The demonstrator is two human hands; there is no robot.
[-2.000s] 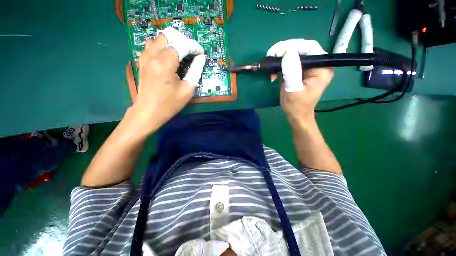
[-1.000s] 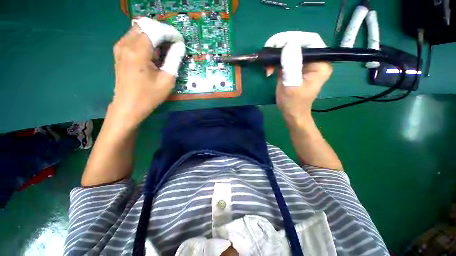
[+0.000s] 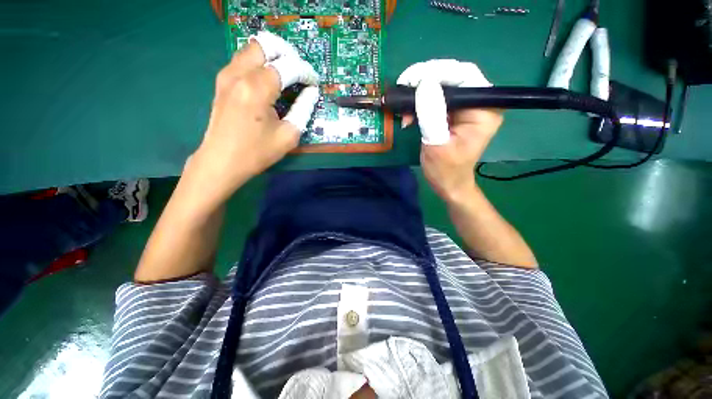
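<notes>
The green circuit board panel (image 3: 355, 58) lies on the orange fixture (image 3: 388, 132) near the bench edge. My right hand (image 3: 453, 117), with white finger cots, holds the soldering iron (image 3: 507, 97) by its black handle. The iron's metal tip is over the panel's lower middle. My left hand (image 3: 261, 101) is over the panel's left part, with white cots on thumb and fingers curled close together. A small dark gap shows between them. Whether thin solder wire is between the fingertips cannot be made out.
Two thin ribbed leads (image 3: 451, 8) lie at the top, right of the panel. White-handled pliers (image 3: 599, 62) and a thin grey tool (image 3: 554, 27) lie further right. A black box (image 3: 679, 39) and a glossy black rectangle (image 3: 636, 117) are at the far right, by the cord. A person's shoe (image 3: 135, 200) shows lower left.
The view has shifted, so the panel sits further right. My left hand has moved right over the panel since one second ago. The iron's tip has moved left over the panel.
</notes>
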